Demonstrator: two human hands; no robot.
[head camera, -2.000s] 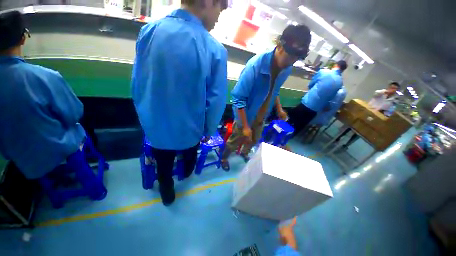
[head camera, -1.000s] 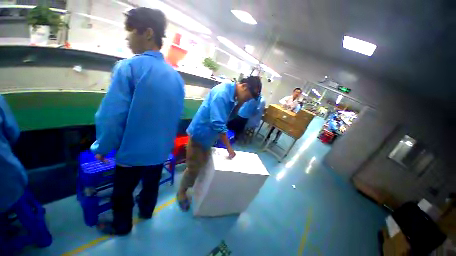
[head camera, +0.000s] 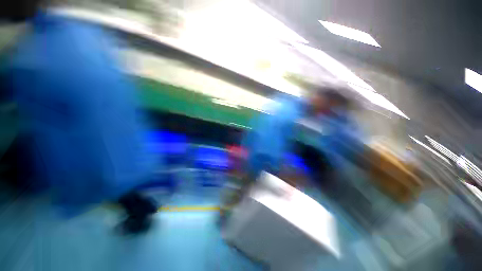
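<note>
The view is strongly blurred. A white carton (head camera: 280, 227) stands low in front of me, right of centre, and looks tilted in the picture. A person in a blue smock (head camera: 272, 135) is right behind it; whether their hand touches the carton is too blurred to tell. Neither my left hand nor my right hand is in the picture.
Another person in blue (head camera: 79, 106) is close on the left. Blue stools (head camera: 211, 157) stand along the green-sided line (head camera: 185, 100). A yellow floor line (head camera: 187, 209) runs in front of them. Brown cartons (head camera: 395, 172) are at the right, behind the white carton.
My view has swung and blurred. My hand, seen at the bottom two seconds ago, is out of the picture. The person in blue on the left now appears nearer and larger.
</note>
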